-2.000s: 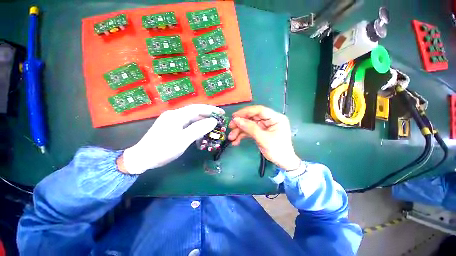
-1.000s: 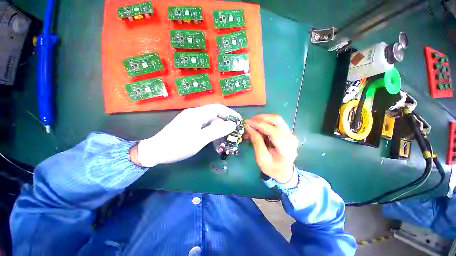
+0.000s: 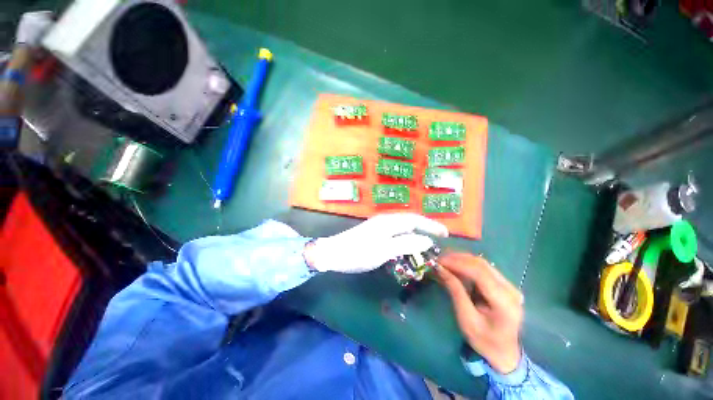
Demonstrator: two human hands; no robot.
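Note:
My left hand, in a white glove, holds a small circuit board near the bench's front edge, its component side showing. My right hand, bare, has its thumb and fingertips at the board's right edge. Whether the right fingers grip the board or a small part on it cannot be told. A dark tool end shows just under the board, mostly hidden. Behind the hands lies an orange-red tray with rows of green circuit boards; one place in its left column is bare.
A blue desoldering pump lies left of the tray. Further left are a grey box with a round black opening and a solder spool. At right, a black box holds a white bottle, a green tape roll and a yellow ring.
The view has swung left and tilted, bringing the grey box and solder spool into sight. Both hands remain at the board. The black handles seen below the hands earlier no longer show clearly.

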